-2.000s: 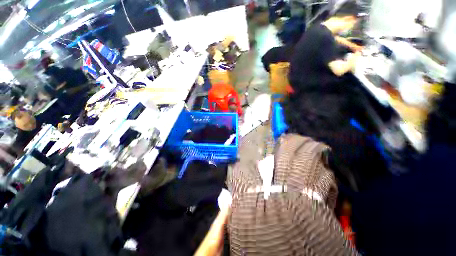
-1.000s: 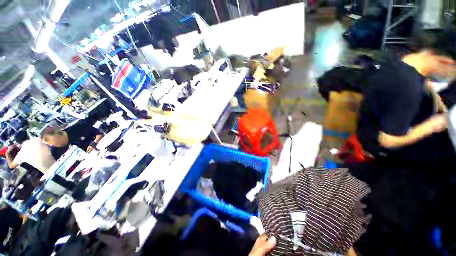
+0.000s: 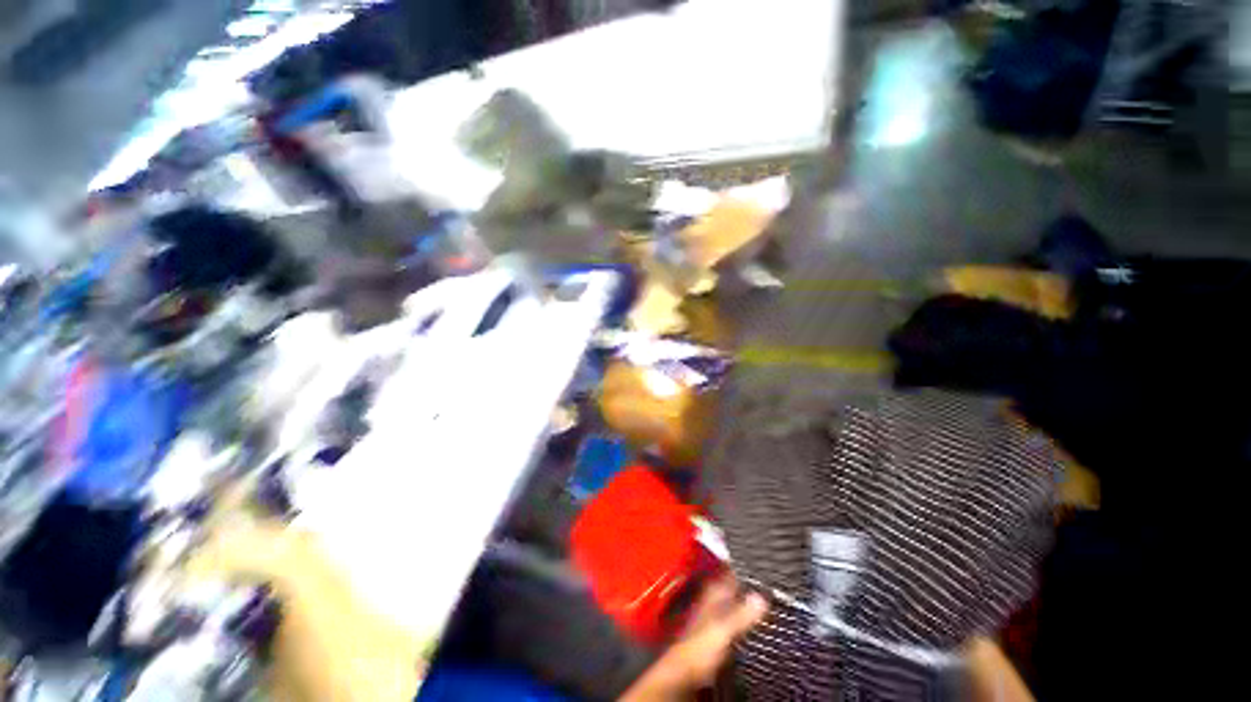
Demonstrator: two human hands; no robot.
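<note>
A cut-piece bundle (image 3: 947, 507) of dark brown-grey cloth with thin pale stripes is at the lower right, cinched by a narrow pale tie strip (image 3: 892, 647). A small white paper or cloth piece (image 3: 838, 565) lies on it at the tie. My left hand (image 3: 711, 634) is at the bundle's left edge by the tie, its fingers against the strip and cloth. My right hand (image 3: 996, 675) shows only in part at the bundle's lower right, cut off by the frame's bottom; its fingers are hidden.
A red stool (image 3: 638, 549) stands just left of my left hand. A long white table (image 3: 439, 425) runs along the left. A blue crate edge (image 3: 494, 683) is at the bottom. Yellow tape (image 3: 812, 358) crosses the floor ahead. A dark-clothed person (image 3: 1166, 507) is close on the right.
The bundle has moved forward past the blue crate, which is now mostly out of view. The red stool is nearer. Both hands stay at the bundle, and the view is more blurred.
</note>
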